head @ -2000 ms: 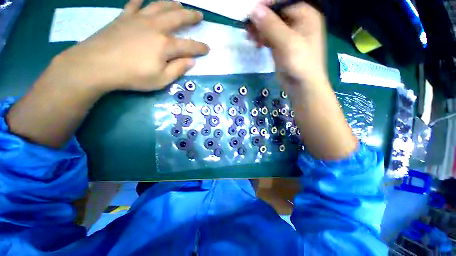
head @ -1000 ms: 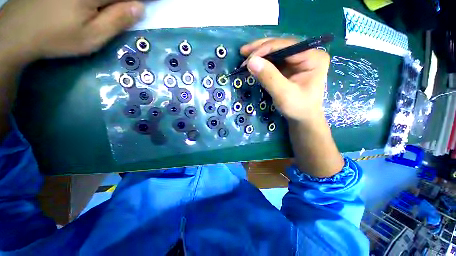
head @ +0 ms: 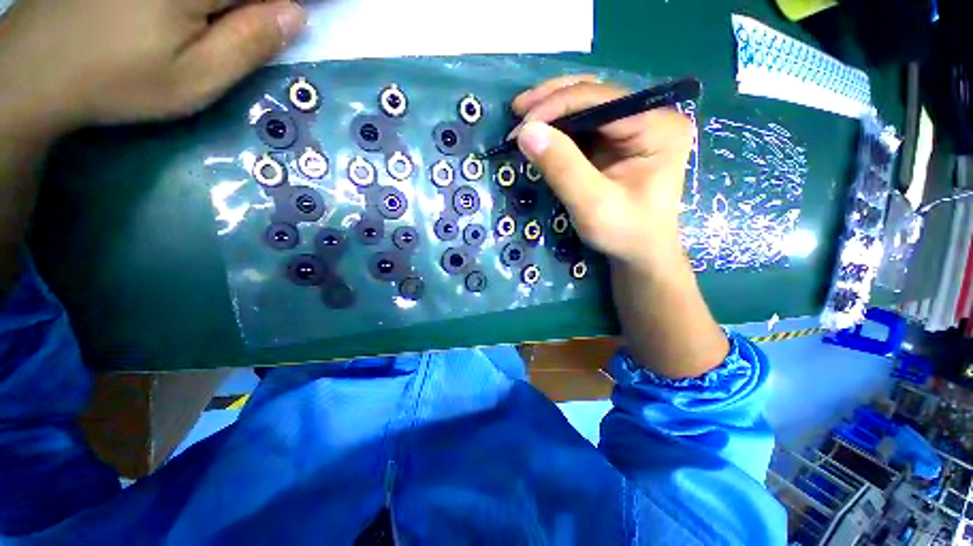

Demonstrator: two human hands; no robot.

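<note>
My right hand point(head: 613, 176) grips black tweezers point(head: 629, 107) like a pen. Their tip points left and down, at a pale-ringed part in the middle of the rows; whether it touches cannot be told. Black round parts point(head: 393, 203) lie in rows on a clear film point(head: 267, 320); several at the back and right carry pale rings point(head: 394, 101). My left hand point(head: 160, 53), cut off by the upper left edge, rests at the left end of a white strip point(head: 459, 29) behind the film. Whether its fingers hold the strip down is unclear.
A second clear sheet with silvery scraps point(head: 747, 197) lies right of my right hand. A blue-white patterned strip point(head: 800, 69) is behind it. A filled clear sheet point(head: 859, 235) lies at the right bench end. A yellow piece point(head: 806, 7) is at the back. Cardboard point(head: 576, 368) shows below the bench edge.
The view has moved closer to the rows. My right hand has come from the white strip down to the parts with the tweezers. Over the last second it has barely shifted.
</note>
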